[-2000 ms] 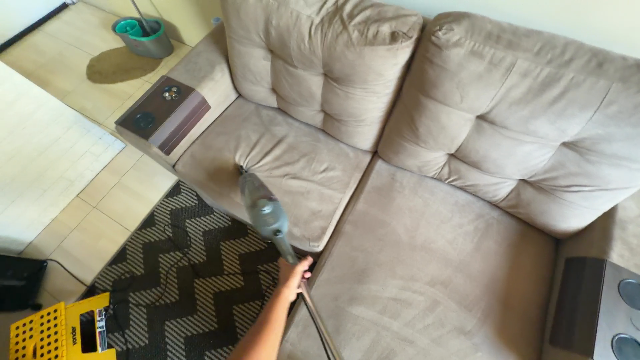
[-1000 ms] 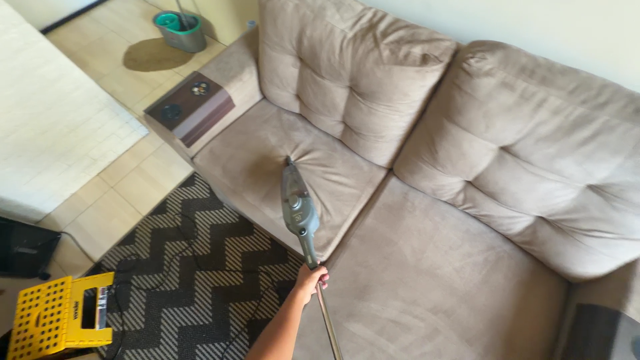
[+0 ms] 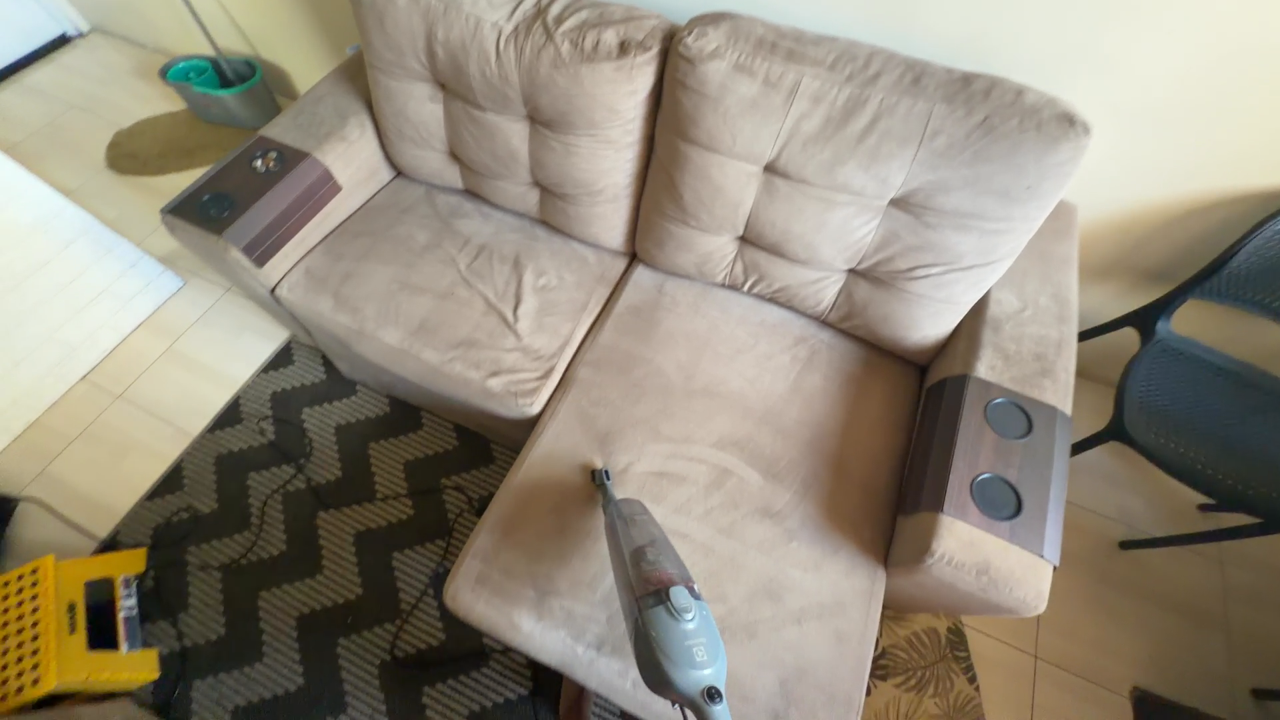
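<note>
A grey-blue handheld vacuum cleaner [image 3: 665,600] with a clear dust container reaches up from the bottom edge. Its narrow dark nozzle [image 3: 601,478] is at the front left part of the long seat cushion [image 3: 740,400] of a beige sofa. The handle end is cut off by the frame, and neither my left hand nor my right hand shows. The shorter seat cushion [image 3: 450,280] has wrinkles in its fabric. Curved marks show on the long seat's fabric.
A yellow plastic step stool [image 3: 75,630] and a dark cord [image 3: 265,510] are on the zigzag rug [image 3: 330,560]. Armrest trays [image 3: 1010,460] flank the seats. A black chair [image 3: 1200,400] stands right; a green-and-grey mop bucket [image 3: 225,95] stands back left.
The vacuum's nozzle has moved from the shorter left seat to the long right seat. The hand holding the vacuum has left the view, which has shifted right.
</note>
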